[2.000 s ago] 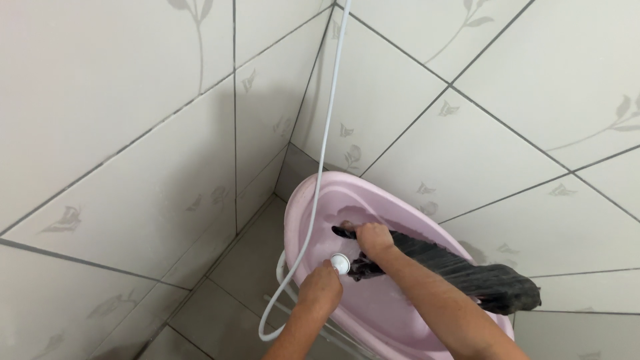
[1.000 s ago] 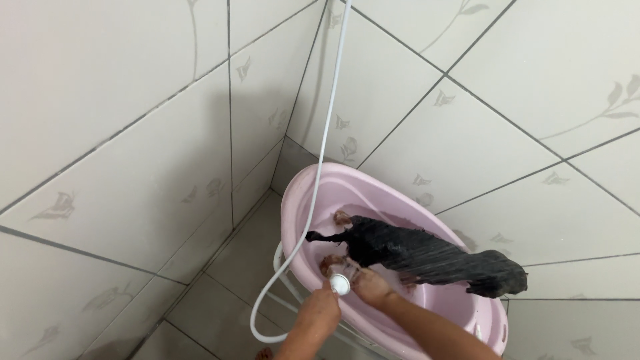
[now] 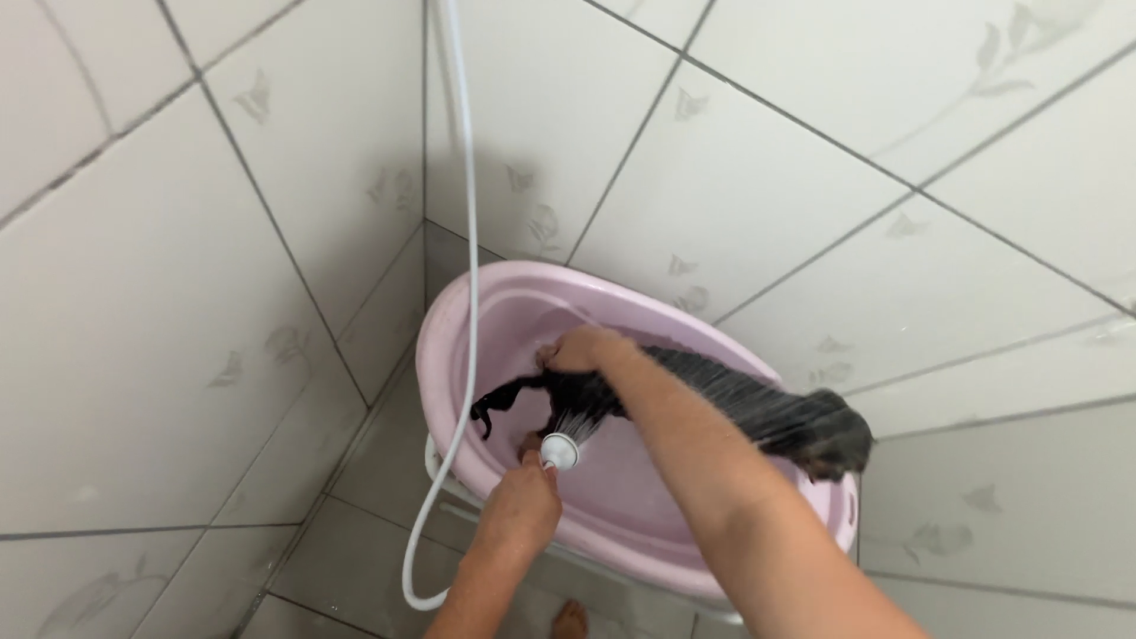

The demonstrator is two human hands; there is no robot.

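A wet black dog (image 3: 737, 390) stands in a pink plastic baby bathtub (image 3: 444, 355), its head at the right end and its thin tail at the left. Near the tub's front rim, my left hand (image 3: 524, 501) grips a small white shower head (image 3: 560, 451), and water sprays from it toward the dog's hindquarters. My right hand (image 3: 577, 349) reaches over the dog's back and touches its far hind part; the fingers are partly hidden, so their grip is unclear.
A white shower hose (image 3: 470, 222) hangs down across the tub's left end and loops near the floor. Tiled walls (image 3: 754, 195) meet in a corner behind the tub. A white stand (image 3: 457, 488) shows under the tub. A bare foot (image 3: 570, 619) is on the grey tiled floor (image 3: 373, 541).
My right hand has moved from beside the shower head, on the near side of the dog, across to the far side of its hindquarters. My left hand still holds the shower head.
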